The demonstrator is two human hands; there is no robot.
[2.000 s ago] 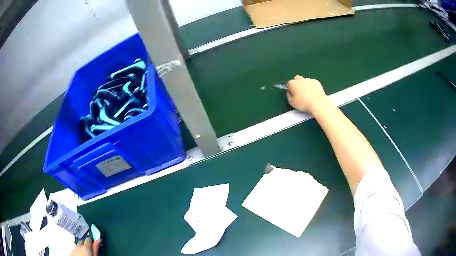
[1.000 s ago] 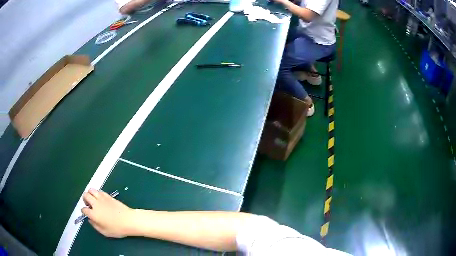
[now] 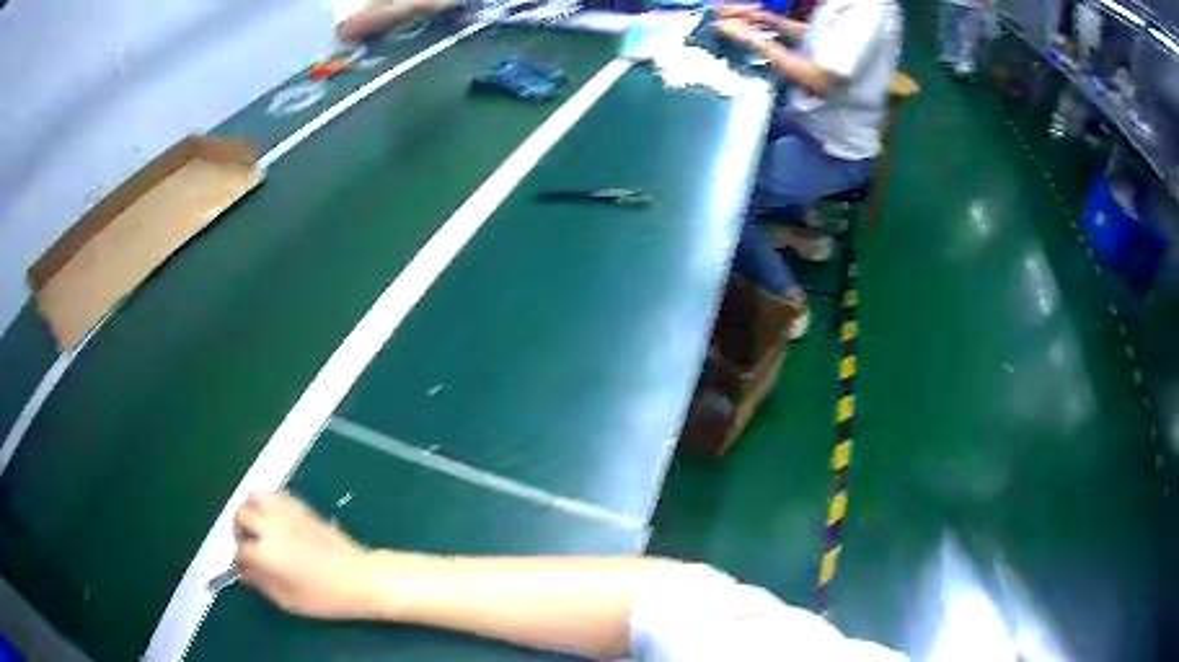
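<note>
My right hand is at the lower left, over the pale metal rail and the edge of the dark-green bench. It is closed on a slim silvery tool, perhaps a craft knife or tweezers. Only a short end shows below the fingers, and it is blurred. My left hand is out of the picture. A thin dark rod-like item lies alone farther along the bench.
A cardboard tray stands on the far left side. Blue-black devices lie on the belt. A seated person works at the bench's far right end, with a brown box below. Another person's hand shows at top left.
The view has swung from the blue bin and papers towards the far bench and floor. My right hand has come from the belt to the rail; my left hand has left the picture.
</note>
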